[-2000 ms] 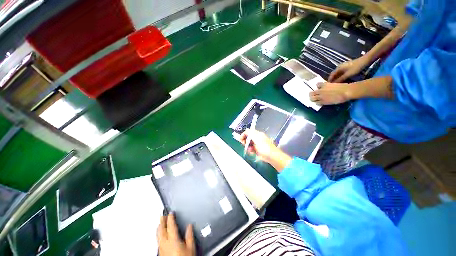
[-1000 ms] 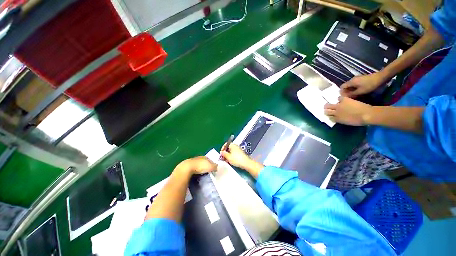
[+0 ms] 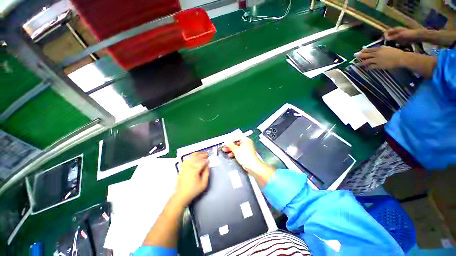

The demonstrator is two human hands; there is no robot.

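Observation:
A black panel [image 3: 227,202] with several small white patches lies on white sheets in front of me, slightly tilted to the left. My left hand [image 3: 195,175] rests at its upper left edge with fingers bent down; whether they pinch anything is hidden. My right hand [image 3: 244,152] is at its upper right corner, closed on a thin white pen-like tool [image 3: 246,135]. The right fingertips are at the panel's top, close to the left fingertips. A printed phone-graphic panel [image 3: 310,145] lies to the right, with a glossy film-like glare across it.
White sheets [image 3: 145,200] lie left of the panel. More printed panels [image 3: 132,142] lie further left. At right, a coworker's hands touch a fanned panel stack [image 3: 382,82], beside white cards [image 3: 352,110]. A red tray [image 3: 196,29] and black sheet [image 3: 165,80] are beyond the bench edge.
My left hand has drawn back onto the panel's upper left, uncovering more of the panel. My right hand stays near its upper right corner. The coworker's hands moved from the white cards to the stack.

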